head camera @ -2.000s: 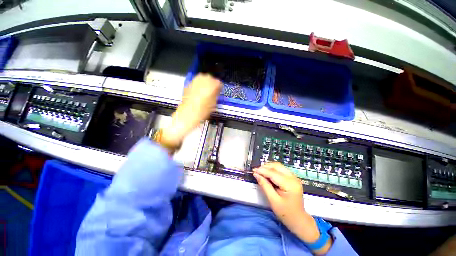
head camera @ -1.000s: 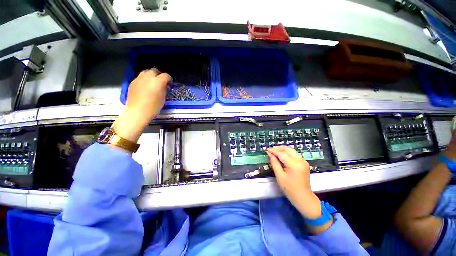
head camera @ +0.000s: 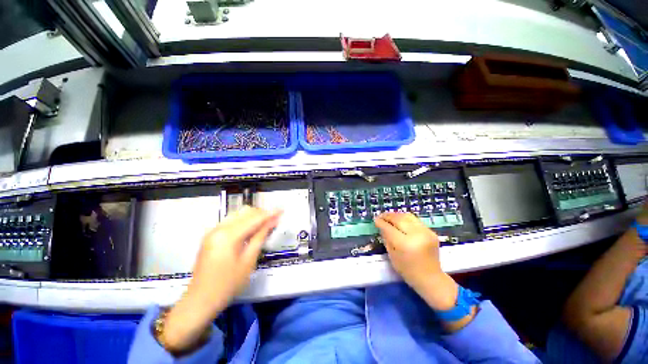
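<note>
A green circuit board panel (head camera: 348,229) lies in a black pallet (head camera: 391,175) on the conveyor, with rows of black and white parts. My right hand (head camera: 412,245), with a blue wrist strap, has its thumb and fingertips pinched at the board's middle; whether a part is between them is too small to tell. My left hand (head camera: 238,242) hovers over the conveyor left of the pallet, thumb and index finger close together; any part in it cannot be made out. The left parts bin (head camera: 234,153) holds many silvery-leaded parts. The right parts bin (head camera: 355,146) holds sparser orange-red parts.
More boards in pallets lie at the far left (head camera: 21,231) and right (head camera: 582,190). A red holder (head camera: 373,48) sits on the upper ledge, a brown-red box (head camera: 515,85) behind right. A blue tote (head camera: 71,338) is below left. Another person's arm (head camera: 604,298) is at right.
My left hand has come out of the left parts bin and down over the conveyor towards the pallet. My right hand has moved onto the board and stays near its middle.
</note>
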